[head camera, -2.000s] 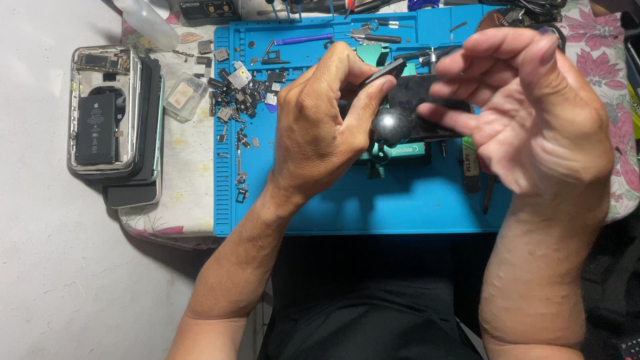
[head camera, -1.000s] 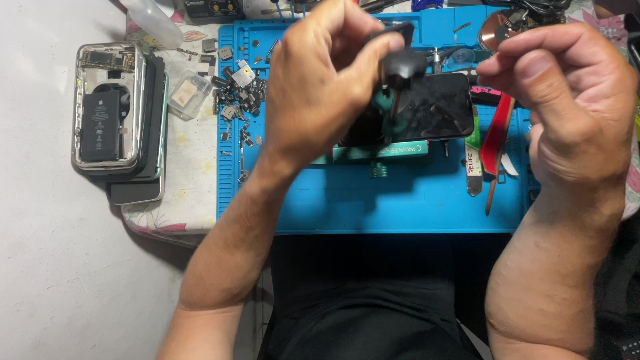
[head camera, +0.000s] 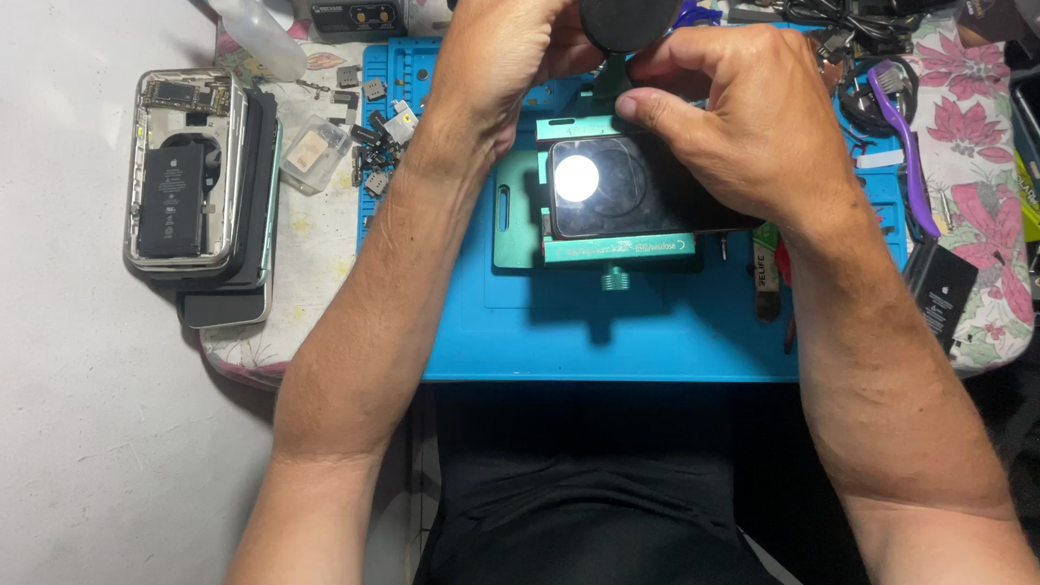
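A smartphone (head camera: 626, 187) lies dark side up on a green metal clamp fixture (head camera: 613, 248), with a bright round reflection on its left part. Above its far edge stands a round black disc (head camera: 630, 24) on a short stem. My left hand (head camera: 520, 57) is behind the disc's left side at the top of the view; its fingers are largely hidden. Close to the stem, my right hand (head camera: 731, 122) reaches over the phone's right part, thumb and fingers near the fixture's far side. Whether either hand grips the stem cannot be told.
A blue silicone work mat (head camera: 487, 341) lies under the fixture. Small phone parts (head camera: 378, 150) and a clear plastic box (head camera: 315, 154) are at left, beside stacked opened phones (head camera: 183, 171). A purple brush (head camera: 906, 154) and a phone battery (head camera: 942, 284) lie at right.
My right hand has moved left and in over the phone, from off to its right. The black disc now stands upright beyond the phone, and my left hand has moved farther back.
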